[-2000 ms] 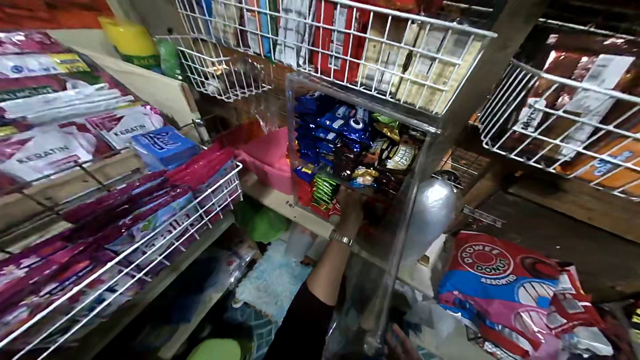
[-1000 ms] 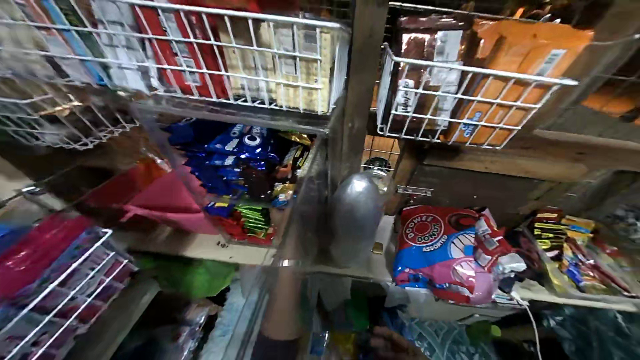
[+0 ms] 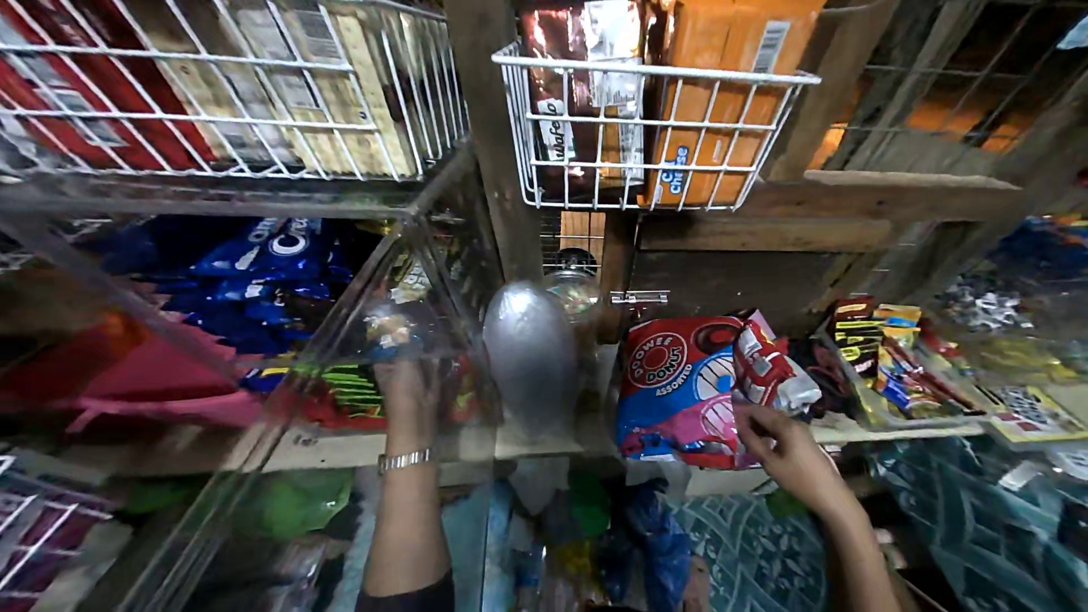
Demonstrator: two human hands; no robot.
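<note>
My left hand, with a metal watch on the wrist, reaches behind a clear plastic panel. At its fingertips is a small, blurred packet; whether the fingers grip it is unclear. Blue Oreo packs lie to its left, green-striped packets just below left. My right hand is at the right edge of a red, blue and pink Doowee Donut bag, its fingers touching or very near it. A red and white packet rests just above those fingers.
Wire baskets of packaged snacks hang above, one holding an orange pack. A rounded silver object stands between my hands. At right, a tray holds sachets. Pink plastic lies at left, and blue plastic bags hang below the shelf.
The view has swung far to the right. My right hand, low at the frame's bottom edge before, has come up to the donut bag. My left hand remains around the snack compartment.
</note>
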